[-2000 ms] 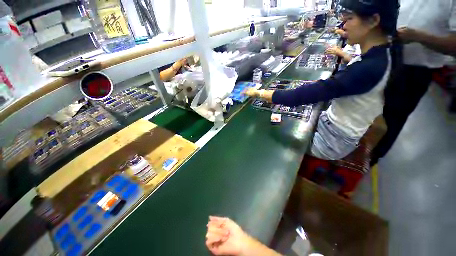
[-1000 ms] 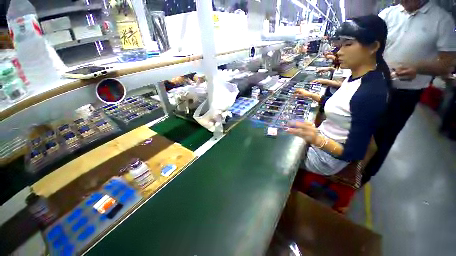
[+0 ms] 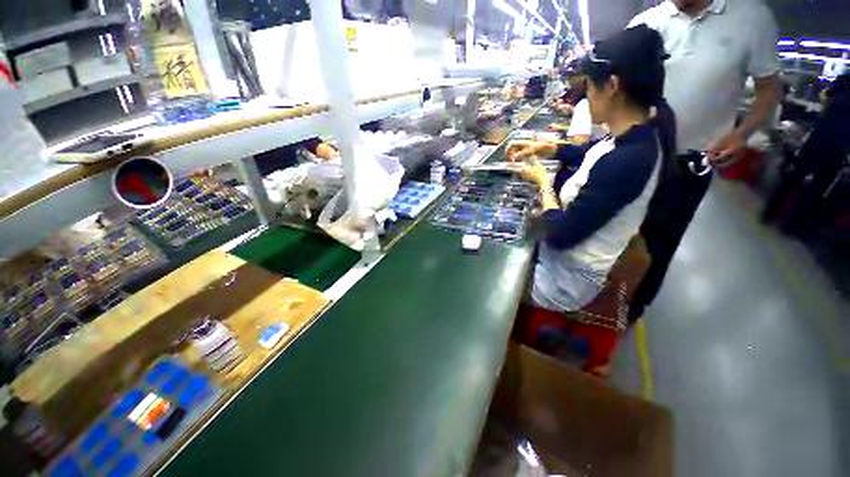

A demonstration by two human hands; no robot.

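Neither of my hands is in view. Nearest in front of me is the stock of blue films [image 3: 110,424] in rows on a pale sheet at the lower left. An orange-and-white card [image 3: 150,411] with a dark end lies on it. A white bottle [image 3: 216,345] with a printed label and dark cap is beside the stock. A small blue-and-white item [image 3: 273,334] lies near the wooden board's edge. The wooden board [image 3: 280,300] is yellowish with a dark band across it.
The green belt [image 3: 373,349] runs away from me. A worker [image 3: 596,177] sits at its right side by phone trays [image 3: 486,207]; another person [image 3: 713,93] stands behind. A small white item [image 3: 472,242] lies on the belt. Filled trays [image 3: 70,270] are at left, a brown box [image 3: 587,419] lower right.
The hand seen at the bottom two seconds ago is gone from view. The view has turned right. The seated worker's hands have moved from the near trays to farther up the line.
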